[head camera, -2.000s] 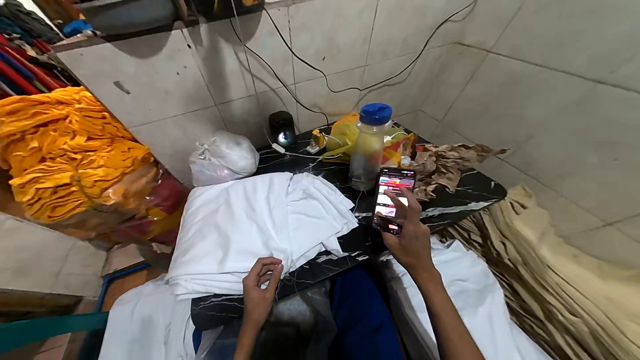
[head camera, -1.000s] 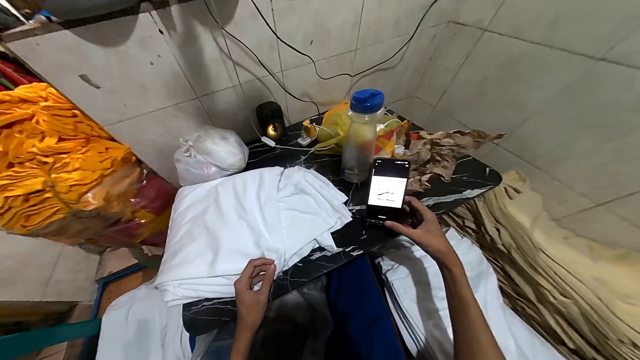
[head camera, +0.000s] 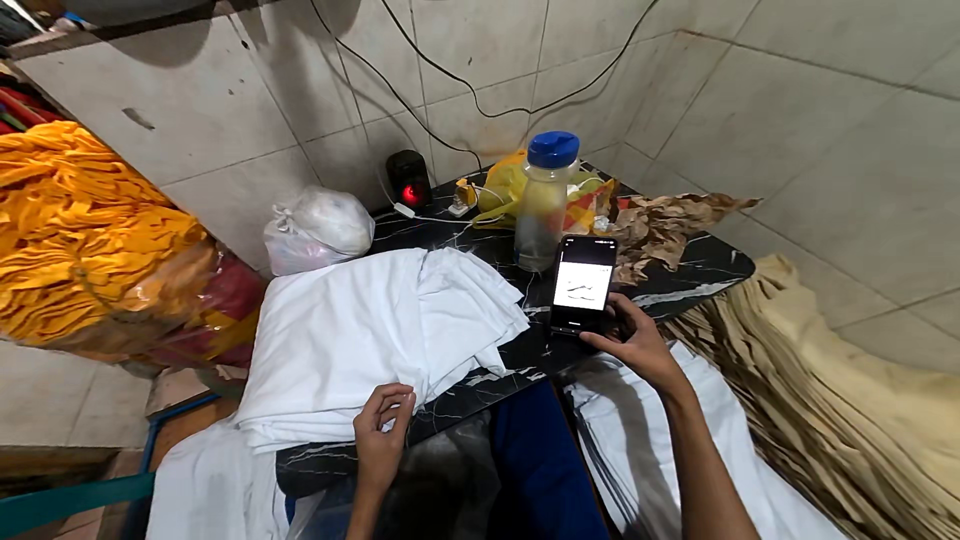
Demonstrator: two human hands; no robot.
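Observation:
A smartphone (head camera: 583,289) with a lit screen stands tilted at the edge of a black marble-patterned table (head camera: 480,394). My right hand (head camera: 637,341) grips its lower right corner between thumb and fingers. My left hand (head camera: 384,427) has its fingers curled, with the fingertips at the front edge of a folded white cloth stack (head camera: 352,337); whether it pinches the fabric cannot be told. Behind the phone stands a clear plastic bottle (head camera: 541,214) with a blue lid.
A tied white plastic bag (head camera: 319,231), a small black device (head camera: 409,180) glowing red, a yellow plastic bag (head camera: 504,187) and crumpled brown paper (head camera: 667,225) lie farther back. Orange cloth bundles (head camera: 82,240) rise at left; beige fabric (head camera: 840,375) hangs at right. Cables run along the tiled wall.
Two seconds ago my right fingers were over the phone's screen; now they are at its lower right corner. The screen has changed to a white picture on black. My left hand has stayed by the cloth.

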